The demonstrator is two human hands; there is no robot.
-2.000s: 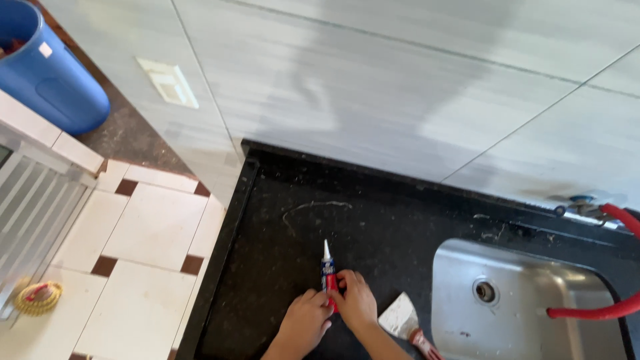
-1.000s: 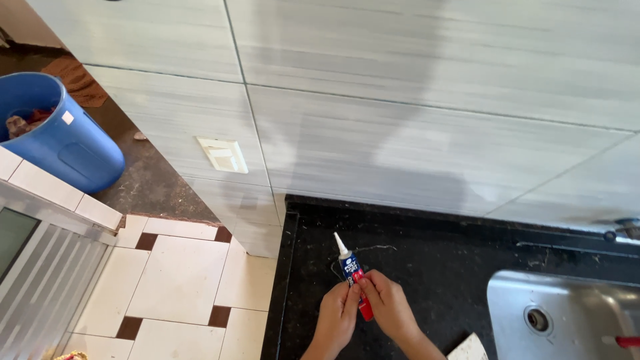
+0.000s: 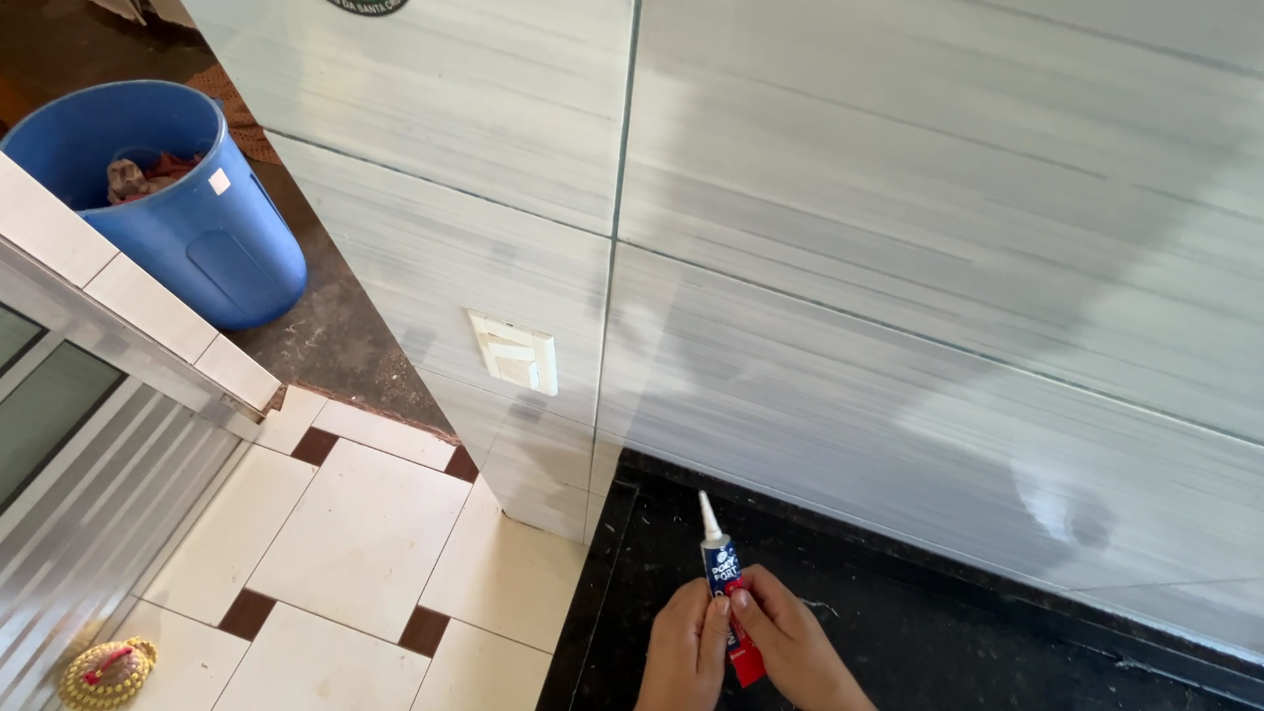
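Note:
A small red and blue tube of sealant or adhesive [image 3: 732, 602] with a long white nozzle is held over the black stone countertop [image 3: 869, 602]. My left hand [image 3: 686, 642] grips it from the left side, with the thumb along the tube. From the right side my right hand [image 3: 785, 632] closes on the same tube, thumb against its front. The nozzle points up and slightly left, toward the corner where the countertop's raised back edge meets the tiled wall.
Grey streaked wall tiles [image 3: 839, 346] rise behind the countertop, with a cream switch plate [image 3: 513, 352] at left. A blue bin [image 3: 212, 247] stands beyond the wall's end. Below lies a white tiled floor [image 3: 360, 538] with a yellow woven item [image 3: 107, 673] beside a metal door [image 3: 118, 474].
The view has swung up and left, so the sink and the scraper have left the frame. Both hands have lifted the tube and still hold it.

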